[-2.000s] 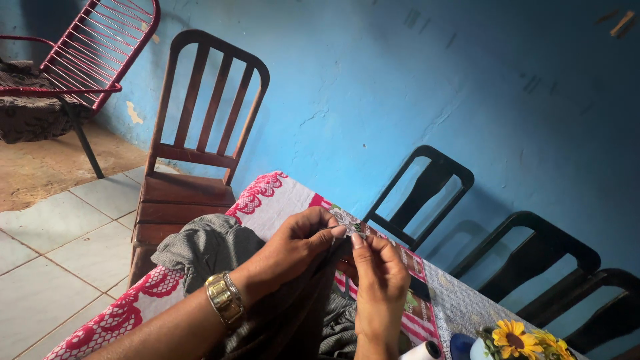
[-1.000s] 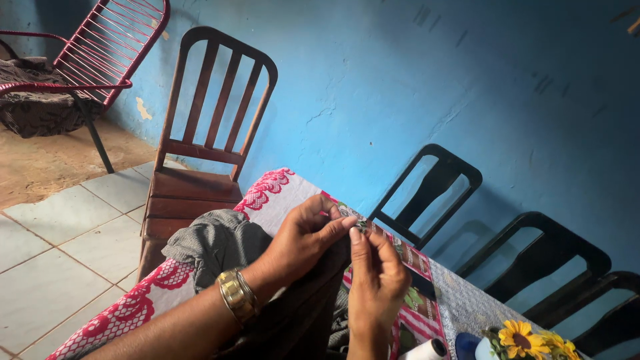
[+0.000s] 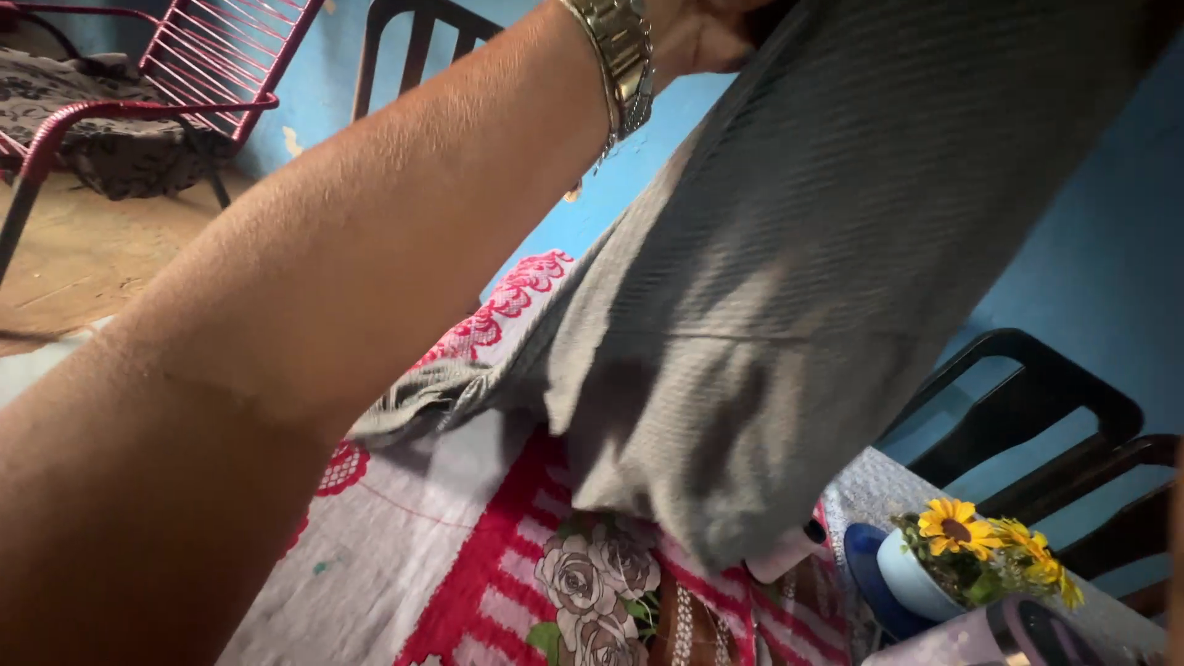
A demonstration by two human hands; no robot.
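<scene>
A grey ribbed cloth (image 3: pixel 740 314) hangs raised across the middle and right of the view, its lower edge over the table. My left hand (image 3: pixel 708 37) is at the top edge, at the upper left side of the cloth; its fingers are mostly cut off or dark, so its grip cannot be made out. A gold-coloured metal watch and a thin chain circle that wrist. Another part of the grey fabric trails onto the tablecloth (image 3: pixel 370 546), which has red crochet-like trim and printed roses. My right hand is not visible.
A light blue pot (image 3: pixel 916 573) with yellow artificial-looking flowers stands by a blue dish, near a pale cup-like container (image 3: pixel 980 638). Dark chairs (image 3: pixel 1027 398) line the blue wall. A red corded chair (image 3: pixel 222 65) with a patterned cushion stands at left.
The grey cloth, earlier bunched beneath both hands, is now lifted and spread out. My left hand has moved up to the top edge; my right hand has gone from sight.
</scene>
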